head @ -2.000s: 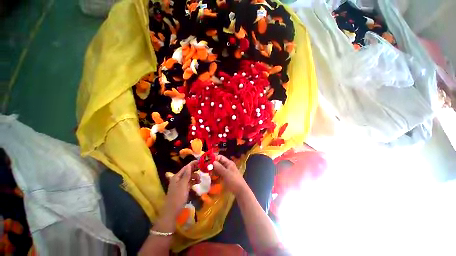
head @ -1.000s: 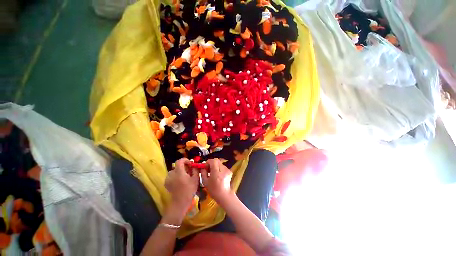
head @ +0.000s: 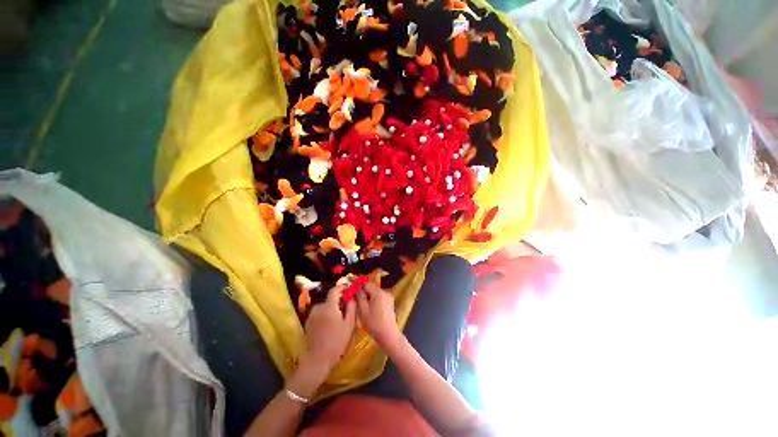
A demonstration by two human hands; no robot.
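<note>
A small red accessory (head: 355, 288) is held between the fingertips of my left hand (head: 330, 327) and my right hand (head: 378, 314), low in front of me over the near end of the yellow sack (head: 209, 183). The hands are close together; which fingers press on the piece is too small to tell. A pile of red accessories (head: 405, 175) with many white dots lies in the sack on black plush pieces (head: 303, 247) with orange and white parts.
A left white sack (head: 128, 299) and a right white sack (head: 640, 171) hold more black and orange pieces. My knees flank the yellow sack's near end. A red bag or cloth (head: 509, 286) lies by my right knee, beside strong glare. The floor is green.
Since one second ago both hands have shifted slightly right and down. The red piece has turned from level to slanted. Two seconds ago it looked like a loop with a white dot.
</note>
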